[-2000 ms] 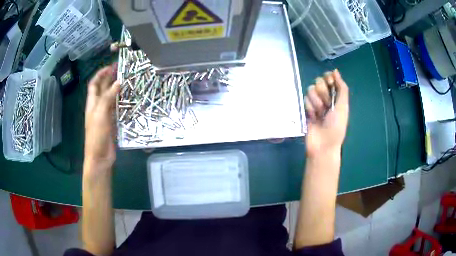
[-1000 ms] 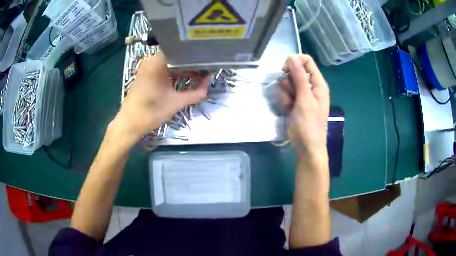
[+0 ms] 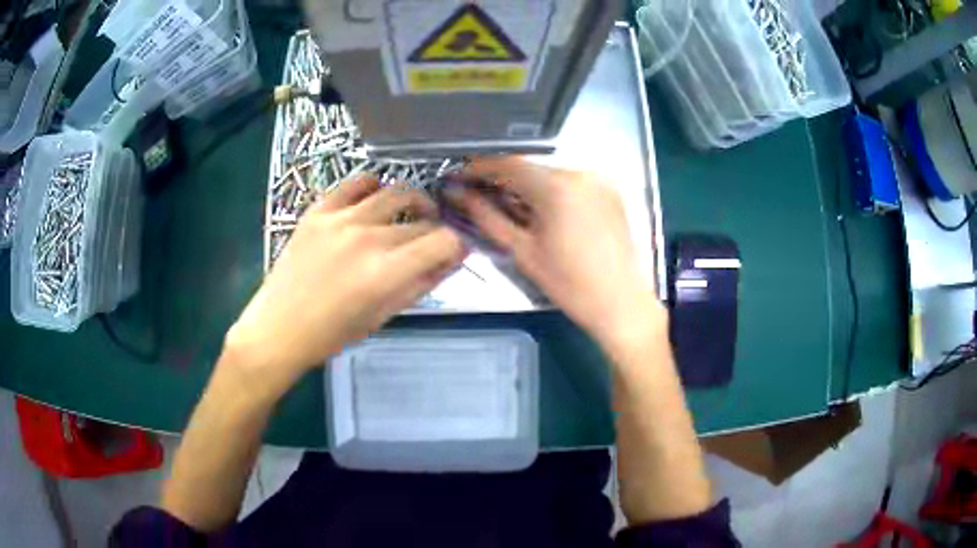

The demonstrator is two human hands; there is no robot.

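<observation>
Many slim silver metal pins [image 3: 305, 145] lie heaped in the left part of the shallow metal work tray [image 3: 650, 193]. The grey press housing [image 3: 466, 107] with a yellow hazard label overhangs the tray. My left hand [image 3: 370, 246] is over the tray's front left, fingers curled toward the area below the press. My right hand [image 3: 552, 230] is just right of it, blurred, fingers pointing at the same spot. The fingertips are close together. The hands and the press hide the fixture, and I cannot tell if either hand holds a pin.
A clear bin [image 3: 434, 401] stands before the tray. A bin of pins [image 3: 64, 230] stands left, stacked bins [image 3: 718, 75] upper right, labelled boxes [image 3: 177, 54] upper left. A black flat rectangle [image 3: 705, 321] lies right of the tray. A brass fitting [image 3: 284, 94] sits at the tray's left edge.
My right hand has moved left from the tray's right side to below the press. My left hand has come off the pin heap and first moved in from the tray's left edge.
</observation>
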